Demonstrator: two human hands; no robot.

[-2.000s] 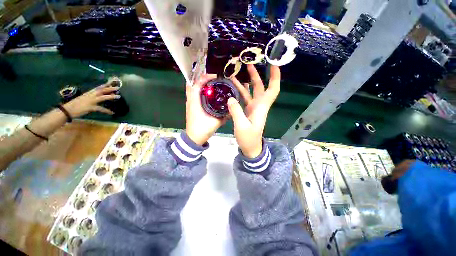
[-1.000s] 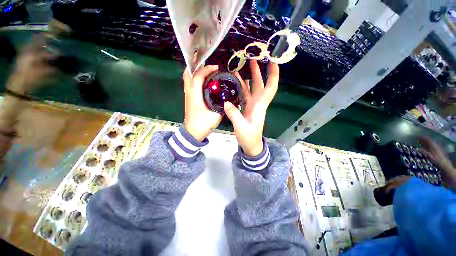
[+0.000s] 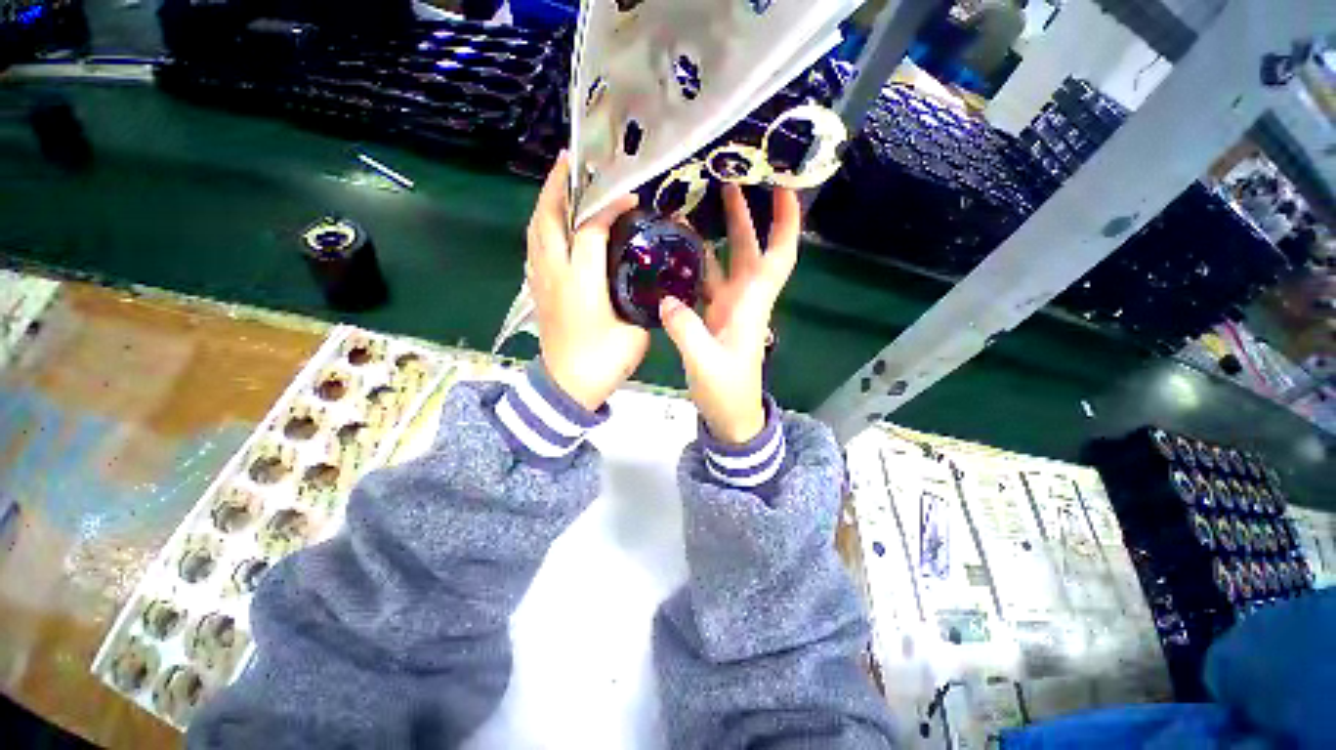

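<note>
My left hand (image 3: pixel 583 301) holds a black cylindrical unit (image 3: pixel 658 270) from its left side, its dark round end with red glints facing me. The same hand also holds a white sticker sheet (image 3: pixel 659 88) with dark holes, which rises above it. My right hand (image 3: pixel 733 315) grips the unit from the right, thumb on the edge of its round end. Several pale yellow ring stickers (image 3: pixel 825 147) hang in a row at the raised fingertips of my right hand. The far side of the unit is hidden.
A green conveyor belt (image 3: pixel 161 220) crosses behind my hands, with a black unit (image 3: pixel 343 264) standing on it at left. A white tray with holes (image 3: pixel 301 469) lies left. A frame post (image 3: pixel 996 279) slants at right. Black trays (image 3: pixel 1223 513) and a blue sleeve (image 3: pixel 1289 659) are at right.
The sticker sheet has swung right and spread wider above my hands. The unit's end has tilted slightly. The neighbour's hand at left has gone from view, and the blue sleeve at right has moved lower.
</note>
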